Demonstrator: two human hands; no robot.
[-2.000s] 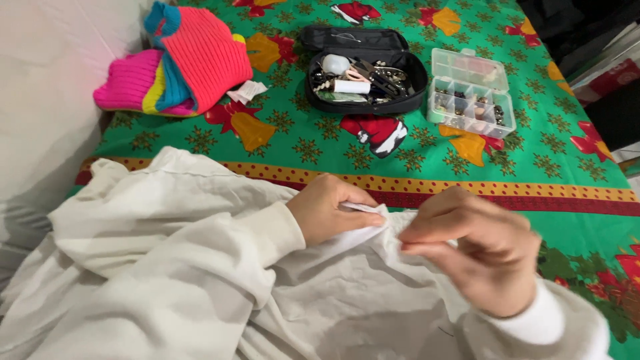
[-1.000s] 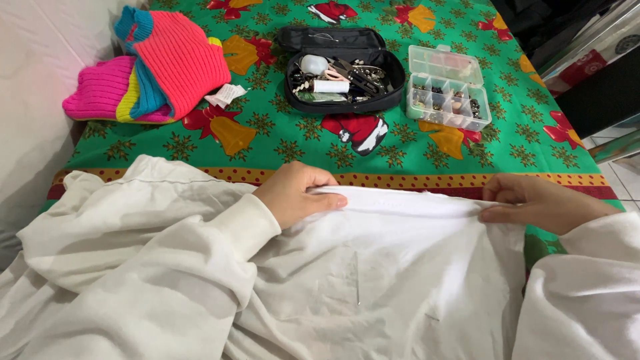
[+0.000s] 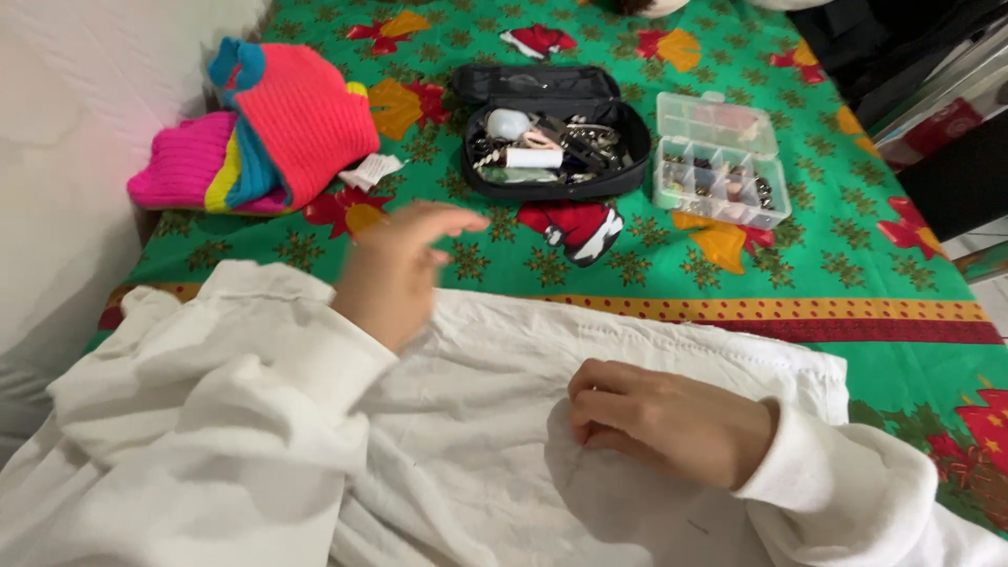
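White cloth [image 3: 488,441] with a stitched hem lies wrinkled along the near side of the table. My left hand [image 3: 398,272], blurred, is raised above the cloth's far edge with its fingers apart and nothing visible in them. Lower and to the right, my right hand [image 3: 661,417] rests on the cloth with bent fingers; whether it pinches anything is hidden. A short dark mark, perhaps a thread or pin [image 3: 697,527], shows on the cloth below my right hand.
Beyond the cloth, a green patterned tablecloth [image 3: 472,264] carries an open black zip case [image 3: 551,189] of small tools, an open clear plastic compartment box [image 3: 720,209] with small pieces, and folded colourful ribbed knitwear [image 3: 307,118] with a white tag [image 3: 372,170]. A white wall stands left.
Both hands held the cloth's far edge a second ago. My left hand has let go and lifted; my right hand has moved off the edge, inward onto the cloth.
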